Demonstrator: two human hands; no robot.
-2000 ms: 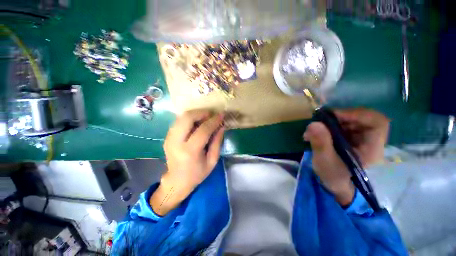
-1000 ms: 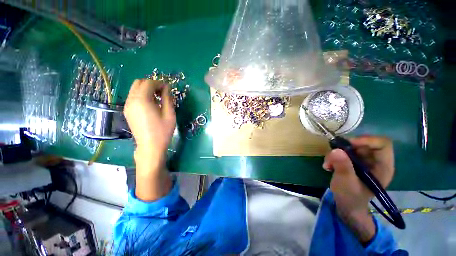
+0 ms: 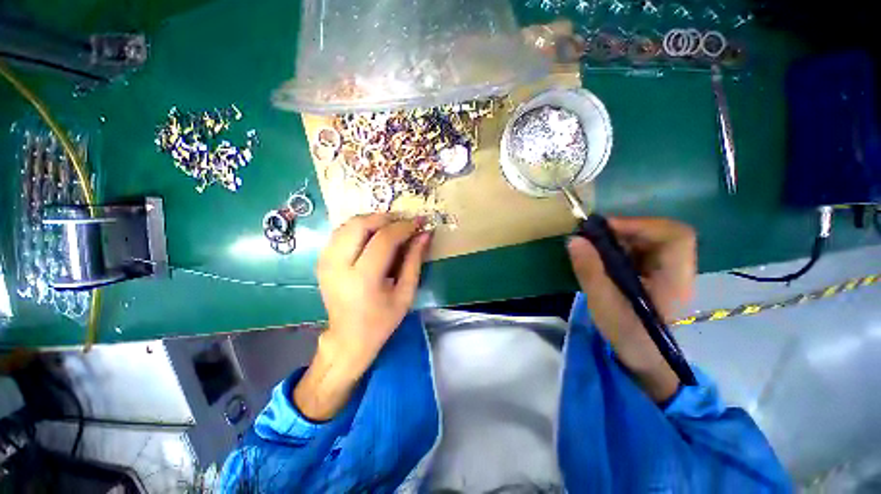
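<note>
My right hand [image 3: 642, 285] holds the black soldering iron [image 3: 626, 277] like a pen, its metal tip at the near rim of the round white tub [image 3: 596, 130] of metal shavings [image 3: 548, 138]. My left hand [image 3: 370, 282] is at the near part of the tan board [image 3: 497, 230], fingertips pinching a tiny part [image 3: 437, 221]; its details are too small to tell. Solder wire [image 3: 241, 278] runs from the spool [image 3: 79, 246] to the left hand. The heap of copper-coloured rings [image 3: 396, 150] lies beyond, with a white disc [image 3: 453, 158] at its edge.
A clear hood [image 3: 406, 58] stands over the heap's far side. A pile of small components [image 3: 206, 147] and a few rings [image 3: 280, 227] lie left on the green mat. Tweezers [image 3: 724, 130] lie right, near a dark blue box [image 3: 833, 130]. A blister tray [image 3: 37, 193] is far left.
My left hand has come from over the component pile back to the board, its fingertips now on a tiny part. The iron's tip remains at the tub. The camera view has shifted.
</note>
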